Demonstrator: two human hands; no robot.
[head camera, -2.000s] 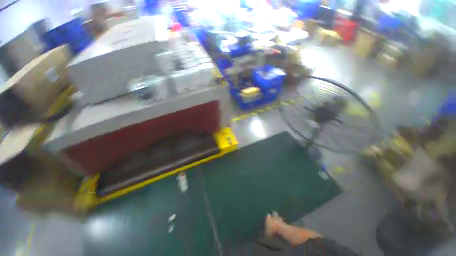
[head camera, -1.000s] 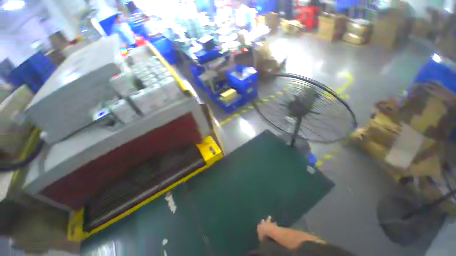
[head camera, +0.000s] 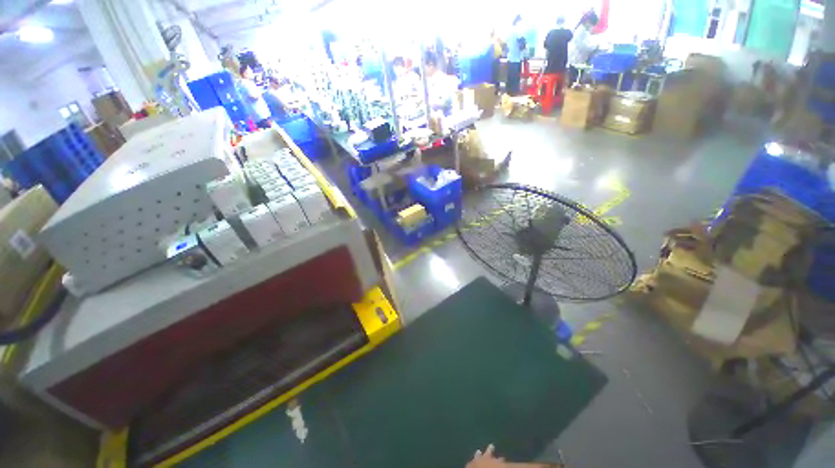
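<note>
The green work table (head camera: 439, 384) lies in front of me, bare at the tunnel mouth apart from a white scrap (head camera: 296, 422) near the belt. The heat-shrink tunnel (head camera: 201, 302) stands on the left, with a dull red curtain (head camera: 229, 331) above the dark mesh conveyor (head camera: 247, 388). No box shows on the visible part of the belt. My right hand (head camera: 490, 459) is at the bottom edge, over the table's near side, mostly cut off; whether it holds anything cannot be told. My left hand is out of the picture.
White product boxes (head camera: 275, 215) stand in rows on the machine. Yellow guards (head camera: 377, 315) edge the conveyor. A pedestal fan (head camera: 547, 242) stands beyond the table. Scrap cardboard (head camera: 728, 306) lies on the right. Blue crates (head camera: 435, 194) and people (head camera: 557, 55) are farther back.
The view has tilted up and shows more of the room. My right hand has moved to the bottom edge of the picture and is now mostly cut off.
</note>
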